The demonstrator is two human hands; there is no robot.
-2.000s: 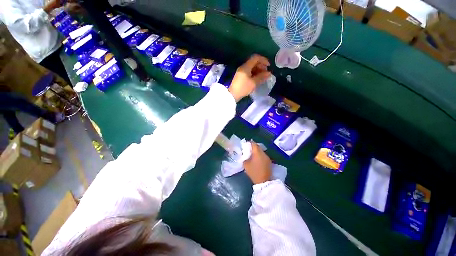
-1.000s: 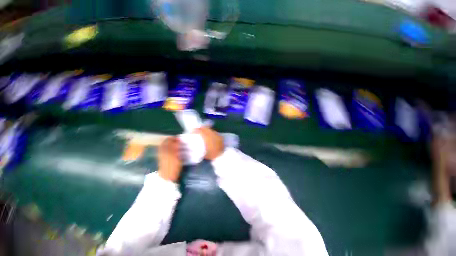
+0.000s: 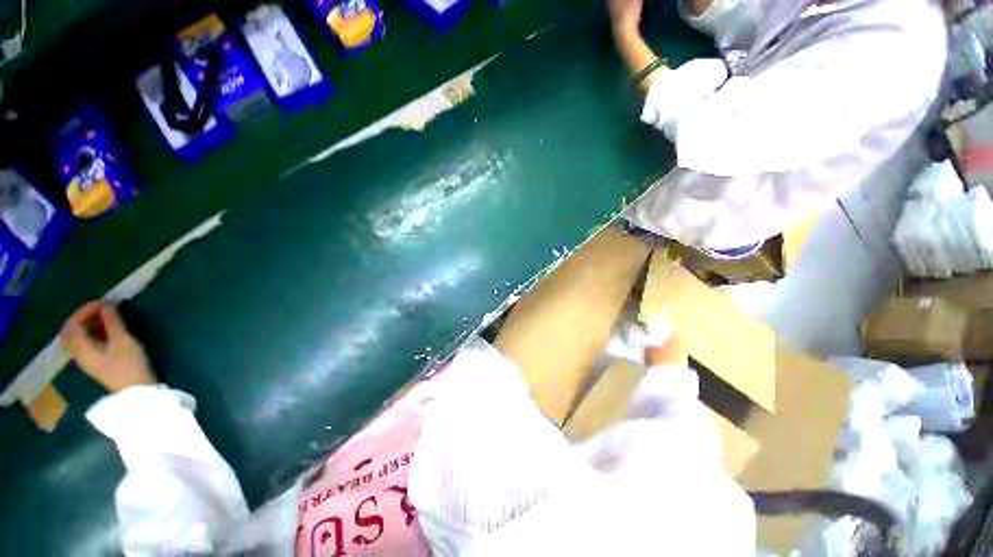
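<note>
My left hand [image 3: 107,346] is low over the bench's taped seam at the left, its fingers loosely curled and no item visible in it. My right hand [image 3: 659,346] is at an open brown carton [image 3: 713,316] below the bench edge. It is small and partly hidden by its sleeve. Whitish crumpled bags [image 3: 628,339] lie against its fingers; whether it grips them cannot be told. Blue boxes stand in a row on the dark belt at the upper left, among them one with a black item on its white part [image 3: 183,103] and one with a whitish bag [image 3: 285,60].
Cream tape [image 3: 425,106] runs along the seam, with an orange-tan scrap [image 3: 47,408] at the left. Another person in a white smock [image 3: 806,98] is at the bench, upper right. A pink printed bag [image 3: 365,490] hangs at the near edge. White bags [image 3: 898,446] are heaped at the right.
The view has swung right. My hands, earlier together on a white bag, are now far apart: the left over the bench seam, the right down at the carton.
</note>
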